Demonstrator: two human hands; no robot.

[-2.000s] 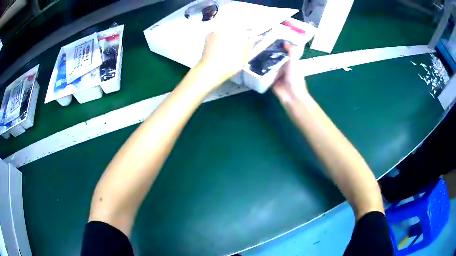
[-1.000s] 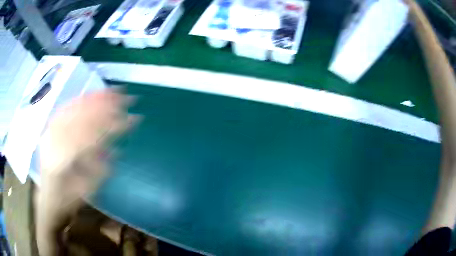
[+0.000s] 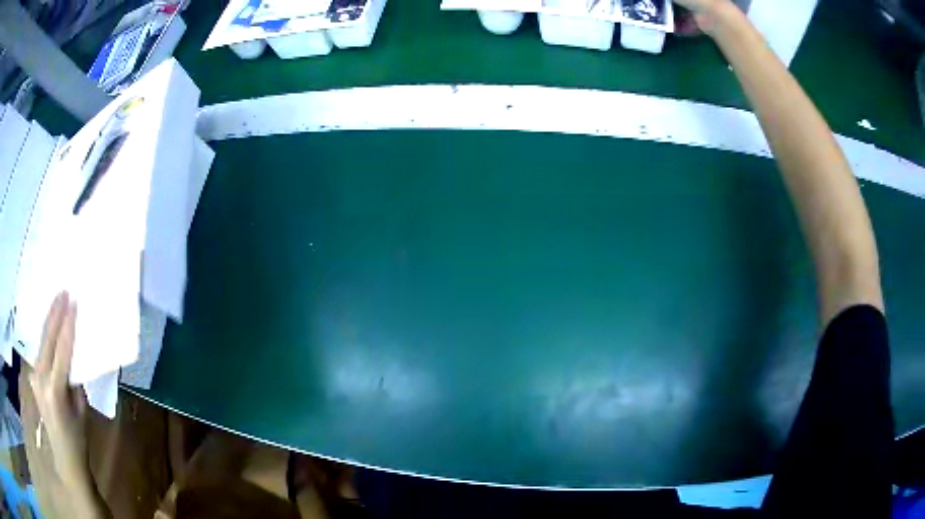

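A white retail box (image 3: 107,233) with a dark device picture leans at the table's left end, its flaps open at the near end. My left hand (image 3: 59,375) has its fingers on the box's near left edge; its thumb is hidden. My right hand (image 3: 700,15) is at the top edge, partly cut off, at the right end of a loaded inner tray (image 3: 576,30) beyond the rail. Its fingers are around the tray's corner.
More loaded trays stand on the belt, one at top centre-left (image 3: 299,41) and one at top left (image 3: 132,51). Stacked white boxes (image 3: 22,193) are at the far left. A white edge rail (image 3: 487,109) crosses behind the green table (image 3: 456,294). Brown carton surfaces (image 3: 127,436) lie below left.
Both hands were together at a box and tray two seconds ago. The left hand is now at the left box's near end. The right hand has come to the tray, and the view has shifted.
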